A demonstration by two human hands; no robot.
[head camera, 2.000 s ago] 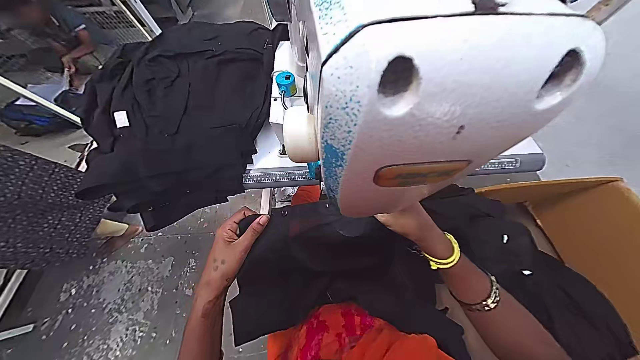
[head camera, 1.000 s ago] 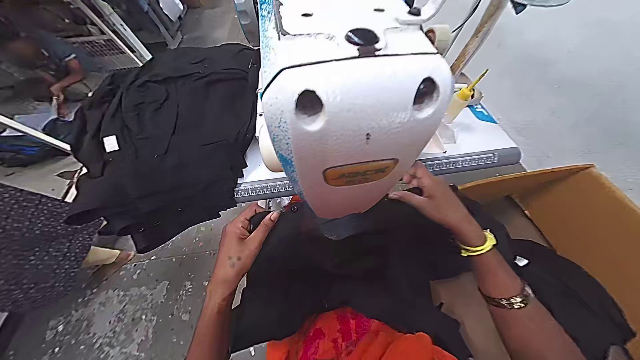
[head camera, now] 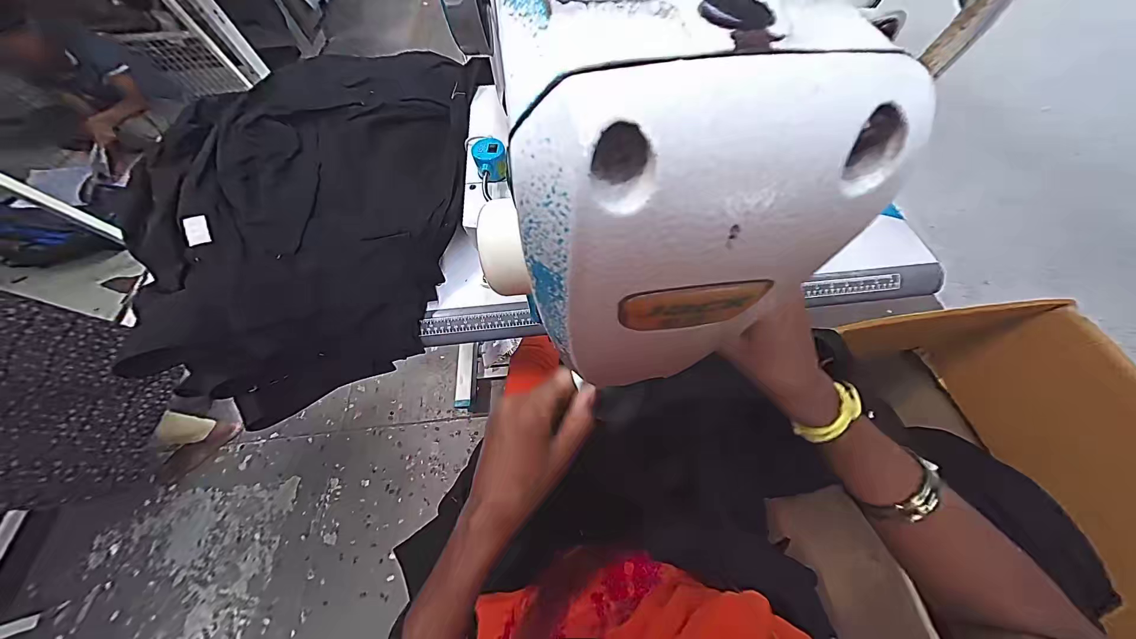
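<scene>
A white sewing machine head [head camera: 710, 195] with blue specks fills the upper middle and hides the needle area. Below it, black fabric [head camera: 674, 461] lies over my lap. My left hand [head camera: 537, 426] pinches the fabric's edge just left of the machine's lower end, with thumb and fingers together. My right hand [head camera: 777, 346] reaches behind the machine head from the right; its fingers are hidden, so its hold cannot be seen. A yellow bangle [head camera: 834, 413] and a metal one [head camera: 919, 497] are on the right wrist.
Black garments [head camera: 337, 186] hang over the left side of the white machine table [head camera: 874, 253], which has a ruler strip. A cardboard box [head camera: 1021, 390] holding black cloth stands at right. A seated person [head camera: 98, 89] is at upper left; another person's foot [head camera: 200, 444] shows at left.
My left hand has moved in toward the machine's lower end. My right hand's fingers, visible one second ago, are now behind the machine head. The view has shifted closer to the machine.
</scene>
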